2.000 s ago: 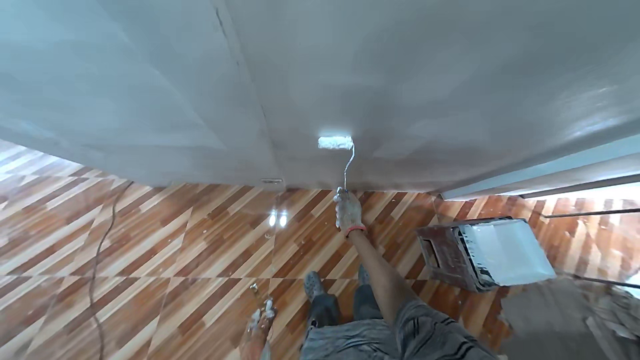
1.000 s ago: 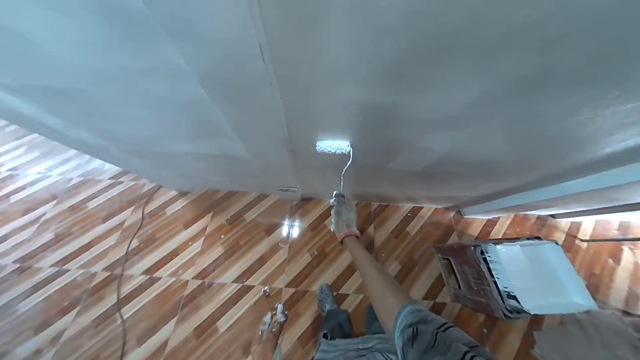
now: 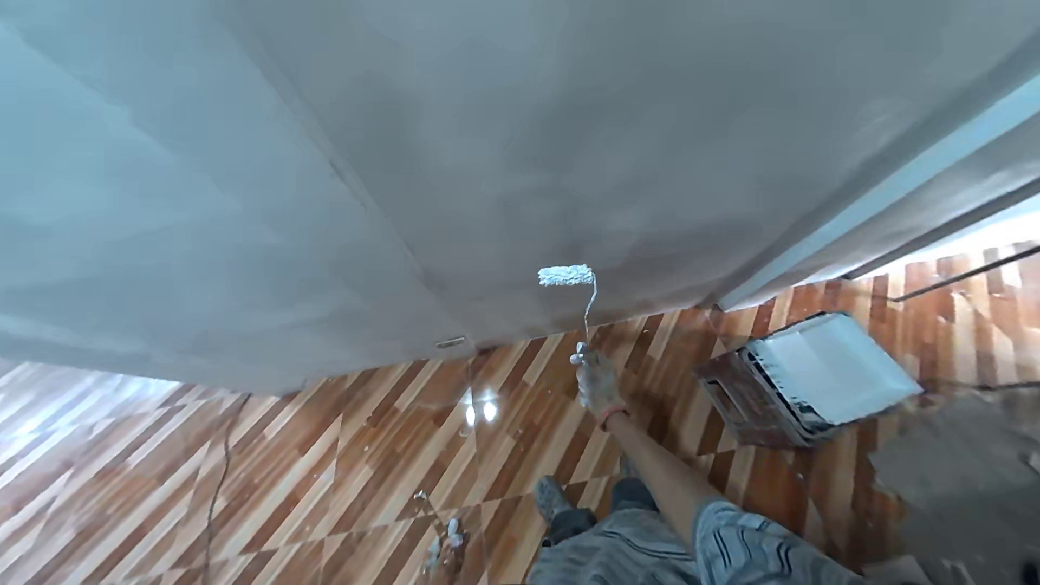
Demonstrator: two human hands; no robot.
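Note:
My right hand point(image 3: 597, 380), smeared with white paint and with a red band at the wrist, is closed around the handle of a paint roller point(image 3: 566, 275). The roller's white, paint-loaded sleeve lies at the lower part of the grey wall point(image 3: 520, 162), above the hand; its thin wire frame runs down to the grip. Low in the view, my left hand point(image 3: 444, 544), also spotted with white, hangs over the floor with its fingers apart. Whether it holds anything small is hard to make out.
A paint tray point(image 3: 837, 370) with white paint rests on a brown box point(image 3: 735, 398) to the right. Beyond it lies a grey sheet point(image 3: 959, 479) on the wood-patterned tiled floor point(image 3: 390, 455). A cable point(image 3: 219, 479) runs across the floor at left. A white frame point(image 3: 877, 199) edges the wall.
The right hand still grips the roller, which stays low against the wall. The view has shifted somewhat.

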